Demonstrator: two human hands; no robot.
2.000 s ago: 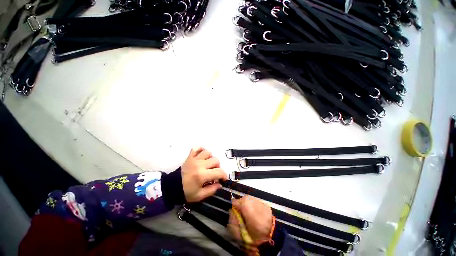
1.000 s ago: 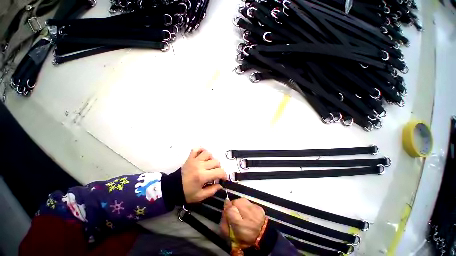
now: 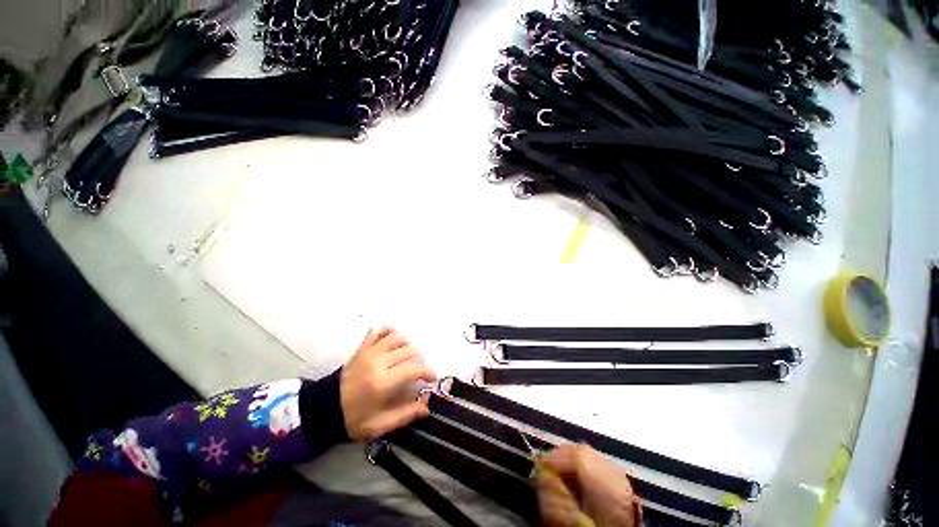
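Observation:
Black webbing straps (image 3: 607,440) with silver D-rings lie slanting in a row in front of me. My left hand (image 3: 383,383) is at their left ends, its fingers pinching the end of a strap by its ring. My right hand (image 3: 589,488) is over the straps to the right, cut off by the bottom edge. It holds a slim yellow-handled pointed tool (image 3: 556,488), its thin tip pointing up and left over the straps. Three straps (image 3: 623,332) lie apart, nearly level, just beyond.
A big heap of black straps (image 3: 638,154) lies at the far right side. More strap bundles (image 3: 257,103) lie at the far left, beside olive-grey straps (image 3: 77,93). A yellow tape roll (image 3: 857,309) lies at the right. Yellow tape strips (image 3: 577,241) are stuck to the table (image 3: 340,237).
My right hand with the tool has moved right, away from my left hand. My left hand has shifted slightly left and down to another strap end. The view has tilted slightly.

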